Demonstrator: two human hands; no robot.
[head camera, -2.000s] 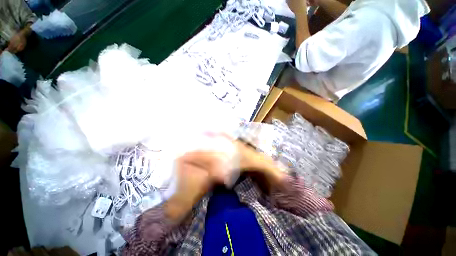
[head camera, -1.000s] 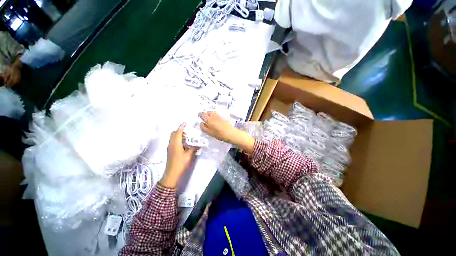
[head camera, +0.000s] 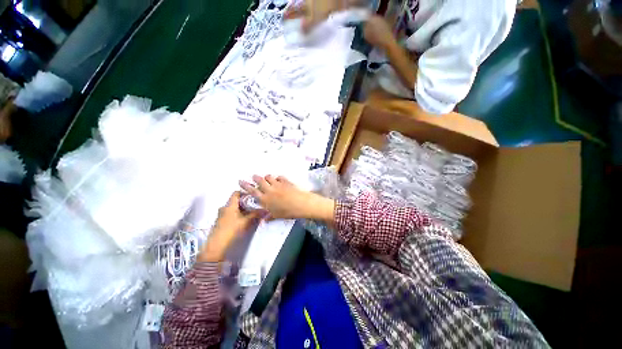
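My left hand (head camera: 225, 226) and my right hand (head camera: 276, 198) meet over the white paper bench cover (head camera: 269, 249) near the bench edge. Between them they hold a small bagged cable (head camera: 249, 202), mostly hidden by the fingers. Just left of my left hand lie coiled white cables (head camera: 179, 253). A big fluffy heap of clear poly bags (head camera: 123, 191) covers the left part of the bench. More white cables (head camera: 262, 105) lie spread ahead of my hands.
An open brown carton (head camera: 539, 211) stands right of the bench, with rows of bagged cables (head camera: 409, 174) inside. A coworker in white (head camera: 464, 48) works at the far right, with blurred hands over the bench. Another person's hand (head camera: 5, 119) shows at the left edge.
My right hand has moved down and left, closing over the item at my left hand. The coworker's hands have come into view over the bench. The camera view has shifted slightly.
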